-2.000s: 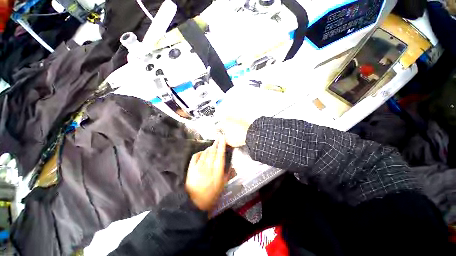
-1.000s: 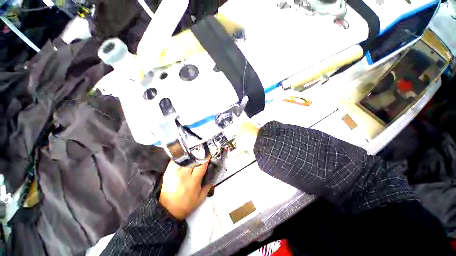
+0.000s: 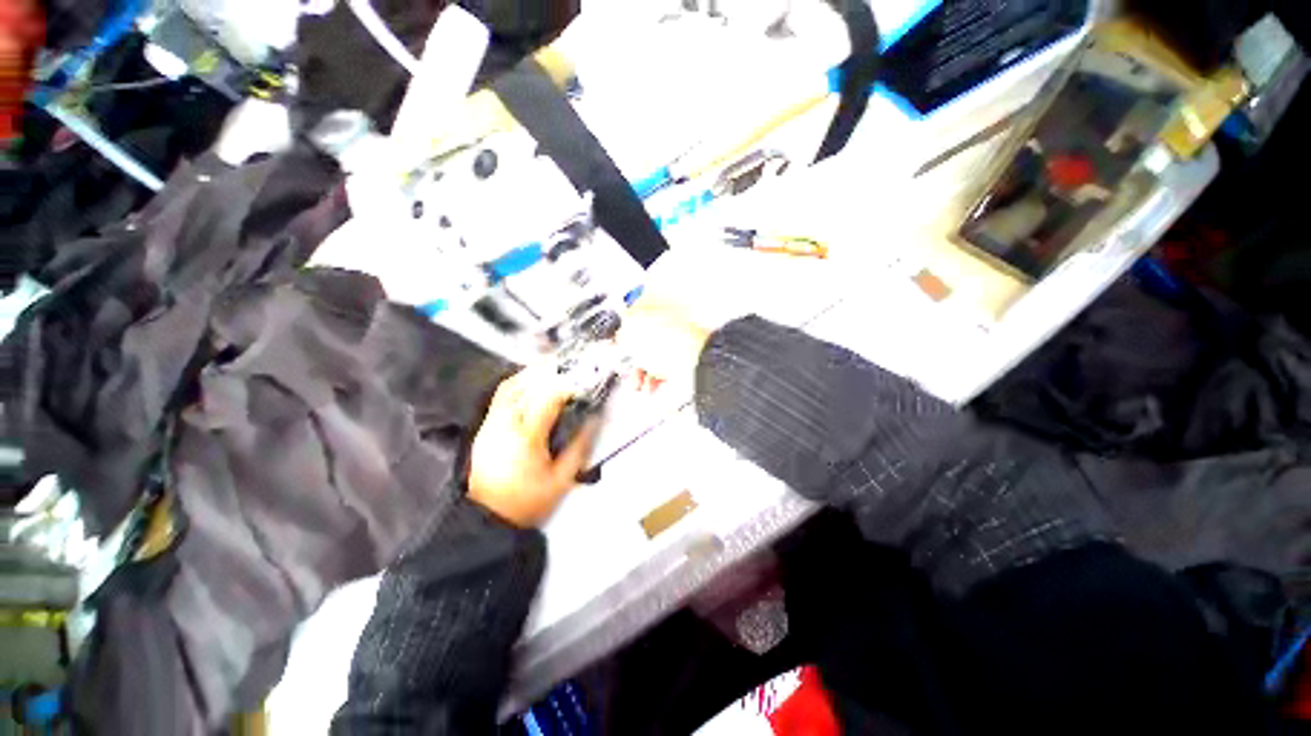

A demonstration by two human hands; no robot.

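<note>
The white sewing machine head (image 3: 503,187) with black straps stands across the upper middle. My left hand (image 3: 521,443) is left of the presser foot area (image 3: 587,352), with a small dark cloth edge (image 3: 578,426) between its thumb and fingers. My right hand (image 3: 661,345) is overexposed and blurred beside the foot, its fingers hard to make out; I cannot tell if it holds anything. The dark grey garment (image 3: 309,431) spreads left of the machine, down over the table's left side.
Orange-yellow thread snips (image 3: 776,242) lie right of the needle area. A smartphone (image 3: 1057,173) lies on a tan surface at the upper right. A blue-black control panel (image 3: 985,51) is on the machine's right end. A brown tape patch (image 3: 669,515) is near the front edge. Dark cloth (image 3: 1150,374) lies at right.
Since two seconds ago, my left hand has moved left and up to the foot area, and the garment has shifted left, uncovering the front of the table. The camera view moved closer, then back.
</note>
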